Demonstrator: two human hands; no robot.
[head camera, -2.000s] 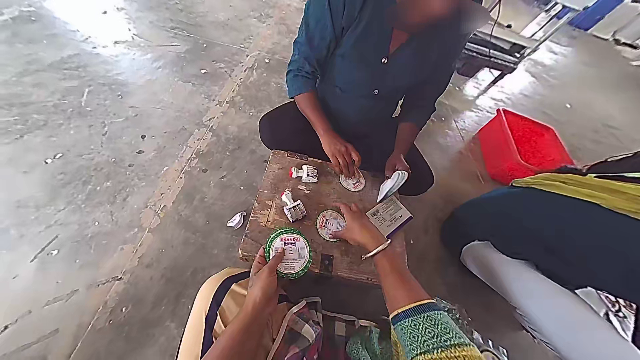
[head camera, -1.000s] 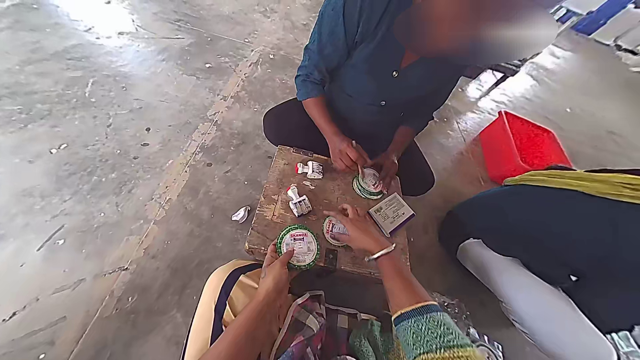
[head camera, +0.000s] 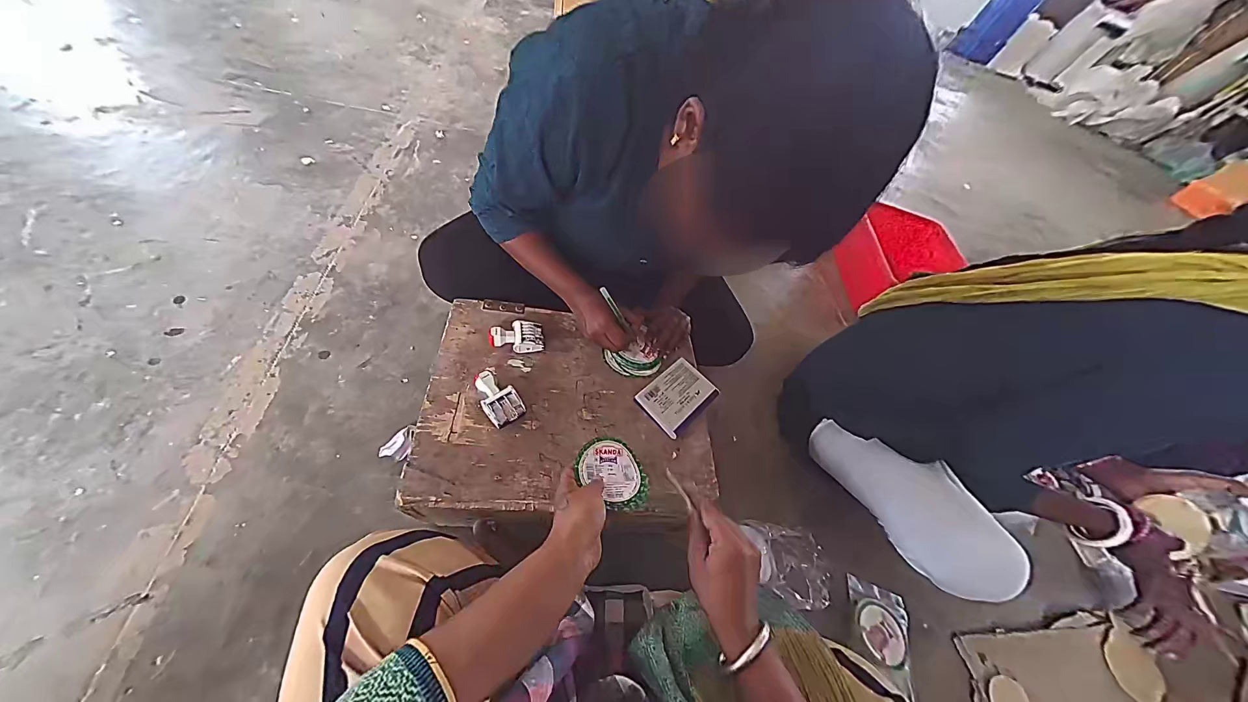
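Observation:
My left hand (head camera: 580, 522) grips the near edge of a round printed label (head camera: 611, 472) with a green border, at the front of a worn wooden box (head camera: 546, 429). Close by on the right, my right hand (head camera: 721, 556) pinches a thin, pale item (head camera: 681, 487) seen nearly edge-on, perhaps another label. Two white rubber stamps, one with a red end (head camera: 518, 336) and one below it (head camera: 500, 400), lie on the box's left side. A small printed carton (head camera: 677, 397) lies at the right edge. Across the box a person's hand holds a pen (head camera: 614, 308) over round green-edged labels (head camera: 632, 359).
A person in a blue shirt (head camera: 585, 127) leans over the far side of the box. At right sits another person, whose hand (head camera: 1165, 585) is among round pale pieces. A red plastic crate (head camera: 902, 249) stands behind. A clear plastic bag (head camera: 795, 565) lies by my right hand.
My right hand has moved back from the box top toward me and now holds a thin item. My left hand still holds the green-edged label. The person opposite has bent farther forward.

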